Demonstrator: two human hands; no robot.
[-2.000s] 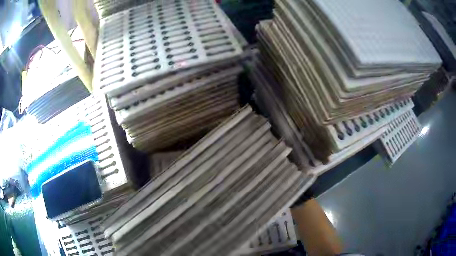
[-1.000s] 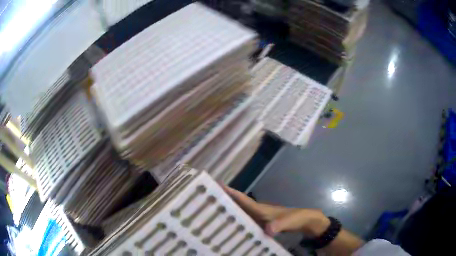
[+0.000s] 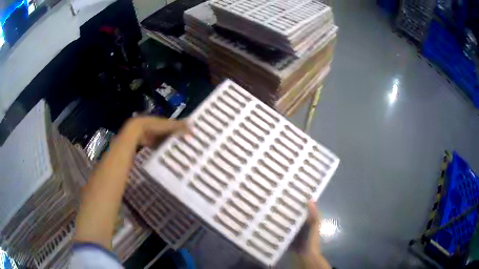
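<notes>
A white slotted tray point(image 3: 247, 173) with rows of dumbbell-shaped slots is held tilted in the middle of the view. It is the top of what I hold; I cannot tell how many trays lie under it. My left hand point(image 3: 157, 130) grips its upper-left edge. My right hand point(image 3: 310, 239) grips its lower-right edge, with the fingers partly hidden behind it. Another slotted tray point(image 3: 165, 210) lies below it on the bench, partly covered.
A tall tray stack point(image 3: 273, 65) stands at the back, by the bench end. Another tray stack point(image 3: 31, 173) stands at the left. Small cluttered items point(image 3: 170, 97) lie on the dark bench. Blue pallets point(image 3: 457, 205) stand on the grey floor at the right.
The held trays have moved up and away from the near stacks, now with the slotted face toward me. My left hand has come into view. The view has swung right, toward the back stack.
</notes>
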